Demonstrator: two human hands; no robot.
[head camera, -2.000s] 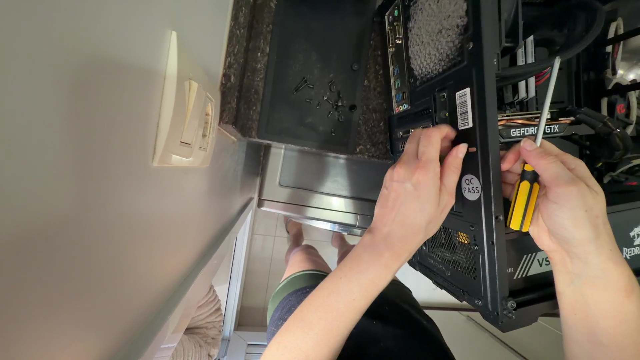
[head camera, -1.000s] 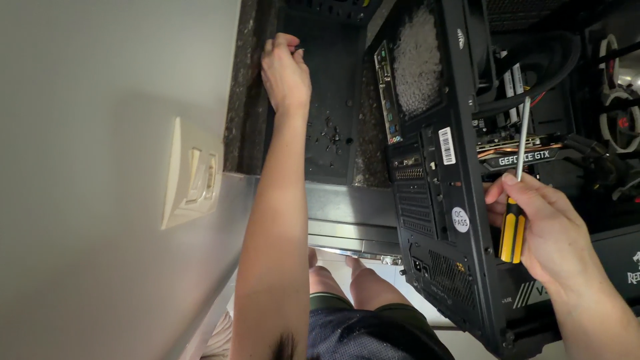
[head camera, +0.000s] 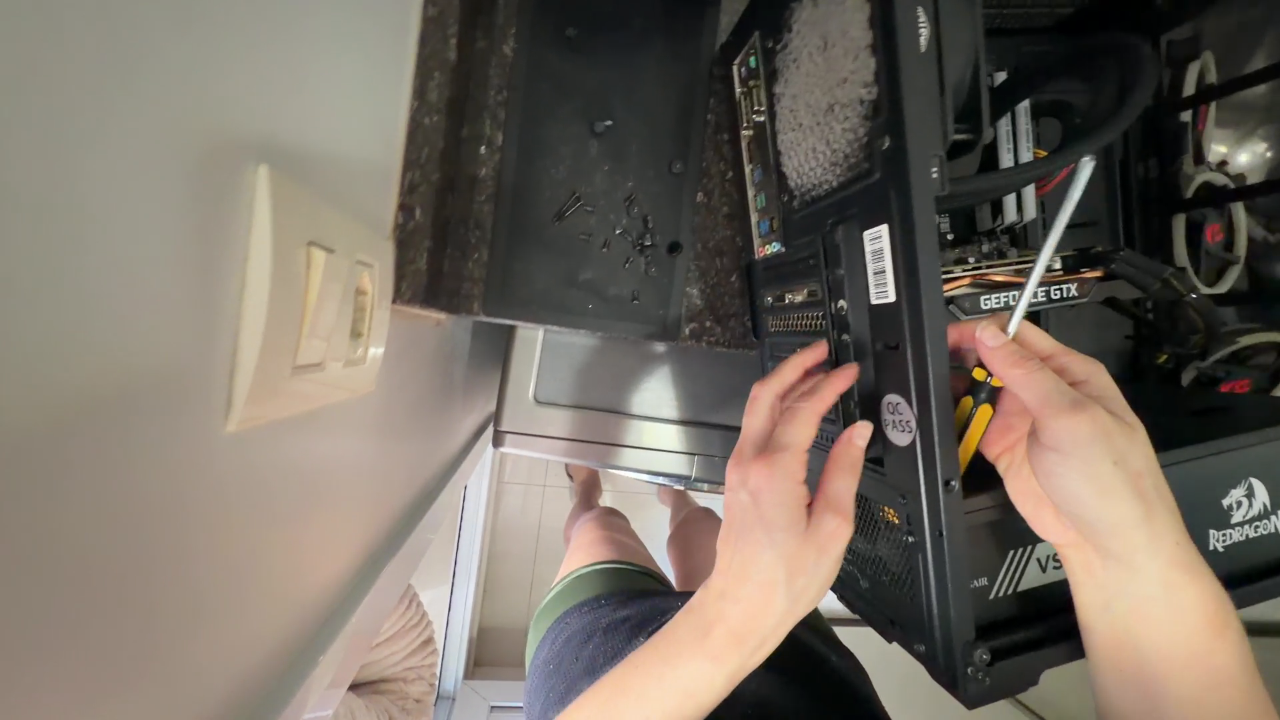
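Observation:
A black computer case (head camera: 905, 340) has its side open and its rear face toward the left. My left hand (head camera: 790, 480) is at the rear expansion slots, fingers apart, fingertips near or on the slot edge; nothing shows between them. My right hand (head camera: 1050, 420), at the open side, holds a screwdriver (head camera: 1045, 245) with a yellow and black handle, its shaft pointing up past the graphics card (head camera: 1040, 292). The right fingertips are partly hidden behind the case's edge. Small loose screws (head camera: 640, 235) lie scattered on a black tray (head camera: 590, 290).
The tray rests on a speckled stone counter (head camera: 715, 300), above a stainless steel appliance front (head camera: 640, 380). A wall with a white switch plate (head camera: 310, 300) stands at left. Inside the case are a thick black hose or cable (head camera: 1060, 170) and fans (head camera: 1210, 235).
My left hand was at the case's rear, went to the far left side of the tray, and is now back at the rear slots. My right hand keeps the screwdriver by the open side.

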